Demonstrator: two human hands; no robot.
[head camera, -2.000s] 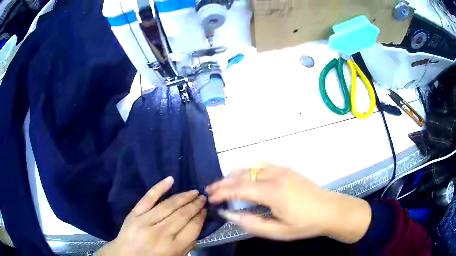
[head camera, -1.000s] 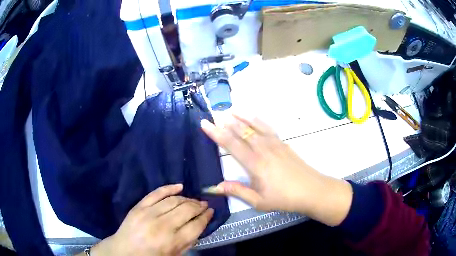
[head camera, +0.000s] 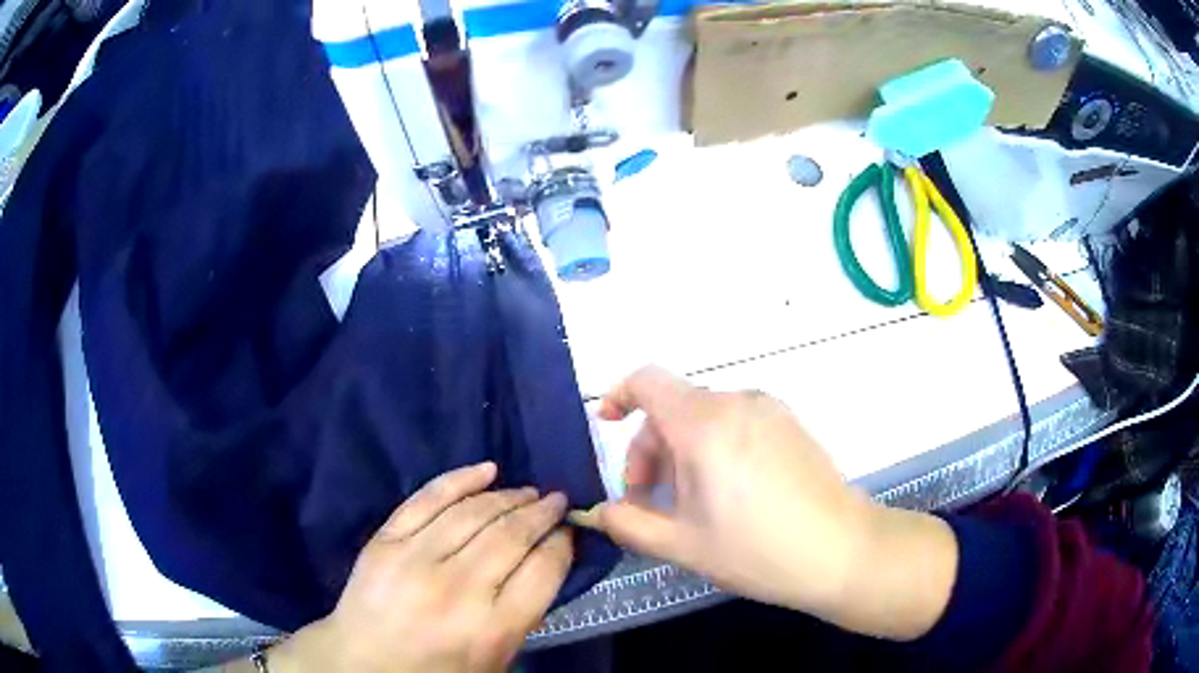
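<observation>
The dark navy cloth (head camera: 395, 381) covers the left of the white table and runs under the presser foot (head camera: 492, 243). Its folded strip (head camera: 542, 394) runs down the right side towards the table's front edge. My left hand (head camera: 454, 572) lies flat on the cloth near that edge, fingers close together, pressing it down. My right hand (head camera: 736, 487) is just right of the strip, with its thumb at the cloth's edge beside my left fingertips. Its index finger is curled above the white table. Whether the right fingers grip any cloth is not clear.
The white machine head (head camera: 513, 92) stands behind, with a grey-blue knob (head camera: 575, 237) beside the foot. Scissors with green and yellow handles (head camera: 944, 243), a mint-green block (head camera: 931, 108), cardboard (head camera: 842, 79) and snips (head camera: 1058, 289) are at the right. A ruler tape (head camera: 644, 592) lines the front edge.
My right hand has drawn back from beside the upper strip towards the front edge, and its fingers have curled. My left hand has shifted slightly right and up on the cloth.
</observation>
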